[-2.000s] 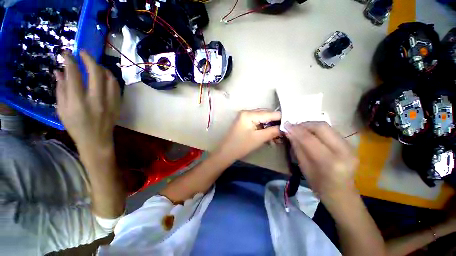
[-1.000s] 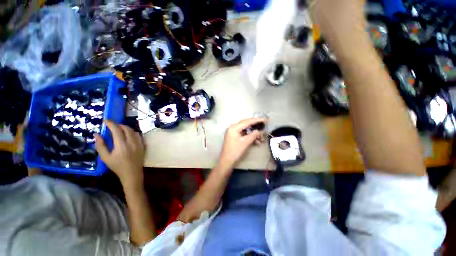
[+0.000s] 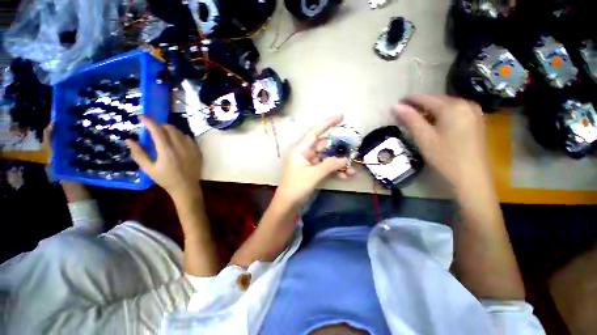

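My left hand [image 3: 311, 160] holds a silver module with a black centre [image 3: 342, 143] between thumb and fingers, near the bench's front edge. A black housing with a pale square plate and central hole [image 3: 389, 159] lies just right of the module, a lead wire hanging from it over the edge. My right hand [image 3: 448, 134] is above and right of the housing, slightly blurred, with thumb and fingers curled; whether it holds anything cannot be told. A loose silver module with a black knob [image 3: 395, 38] lies farther back on the bench.
At left a neighbour's hand [image 3: 169, 154] is at a blue tray [image 3: 152, 85] of modules. Wired housings [image 3: 267, 95] stand at upper left beside a clear plastic bag [image 3: 62, 36]. Black units with orange centres [image 3: 501, 72] are grouped at right near orange tape [image 3: 499, 157].
The white cloth is gone from view and my right hand has come back from the far side to near the housing. My left hand now shows the module's face. The view has shifted.
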